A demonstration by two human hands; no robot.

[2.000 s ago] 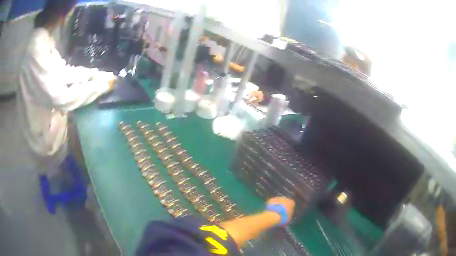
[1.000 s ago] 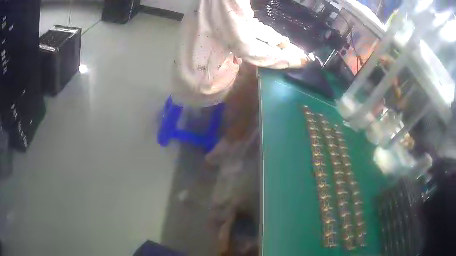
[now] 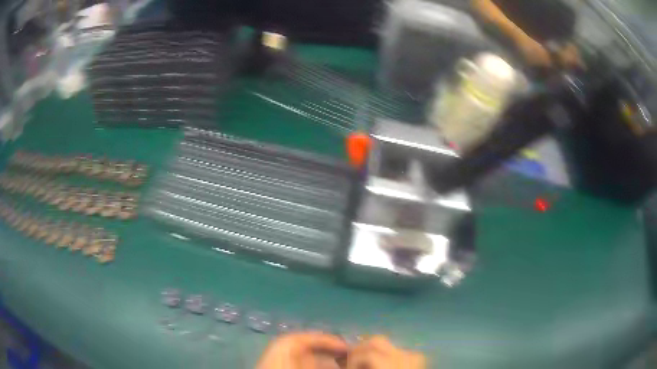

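My left hand [image 3: 302, 352] and my right hand [image 3: 385, 354] are at the bottom edge, partly cut off, with fingertips close together. Blur hides whether they hold anything. A short row of small grey modules [image 3: 227, 312] lies on the green mat, running up to my left hand. Beyond it is the wide grey parts tray [image 3: 252, 202] with close rows of tiny parts. The silver bench fixture [image 3: 400, 245] stands against the tray's right side, with a black arm reaching over it and an orange cap [image 3: 358, 148] at its corner.
Three rows of gold-silver subassemblies [image 3: 86, 202] lie at the left. A small dark tray stack [image 3: 155, 83] stands at back left. A cream-white bottle [image 3: 479, 94] is behind the fixture. A grey box with a red light [image 3: 542, 205] is to its right.
The view has swung from the floor and left part of the bench to the fixture. Both hands now show at the bottom; the other person is out of view.
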